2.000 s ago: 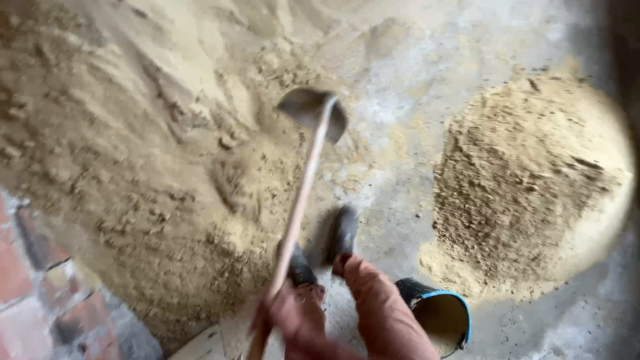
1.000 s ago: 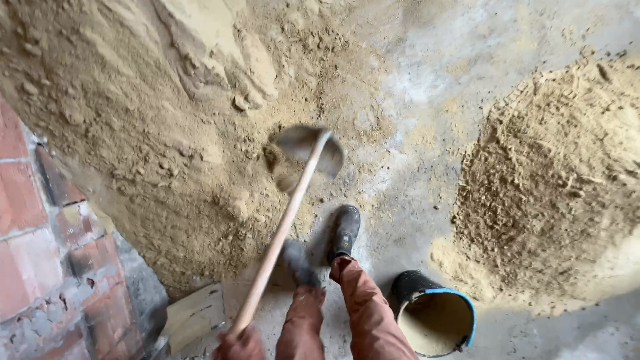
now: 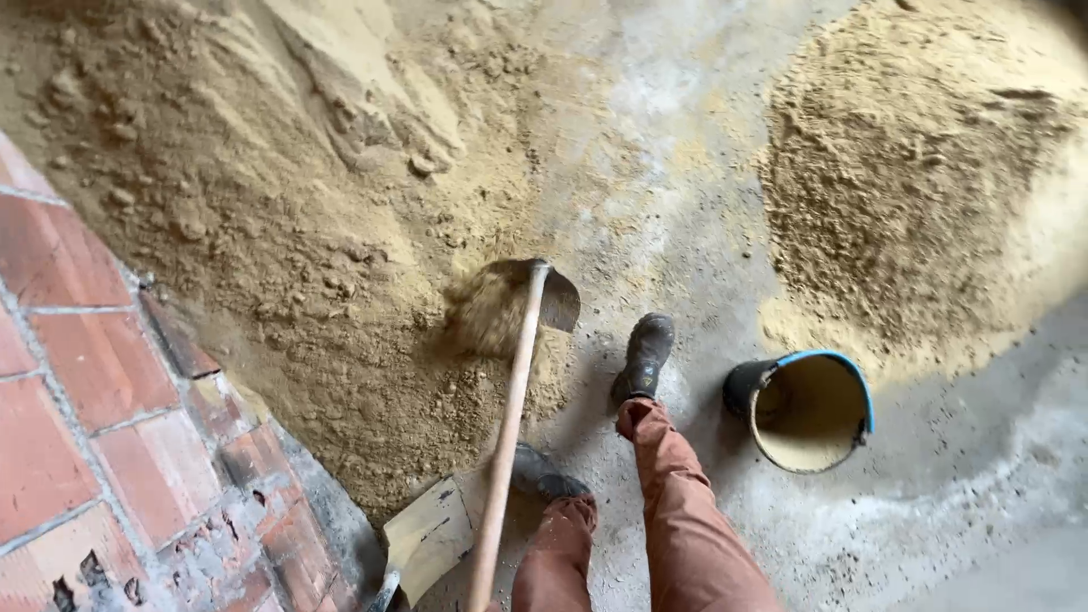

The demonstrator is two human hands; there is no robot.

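A long-handled hoe with a wide, rounded metal blade stands over the near edge of a large heap of yellowish sandy earth. Loose earth, blurred by motion, lies against the blade's left side. The wooden handle runs down past my left boot and leaves the view at the bottom edge. Neither my left hand nor my right hand can be made out; the handle's lower end is out of frame. A black bucket with a blue rim section is to the right of my feet, with pale fine material inside.
My boots are on the concrete floor. A second heap of sandy earth lies at the upper right, behind the bucket. A red brick wall borders the left, with a dusty flat piece near its foot.
The hand seen low on the handle one second ago is out of view now. My left boot has moved back, and earth is now heaped and blurred at the hoe blade.
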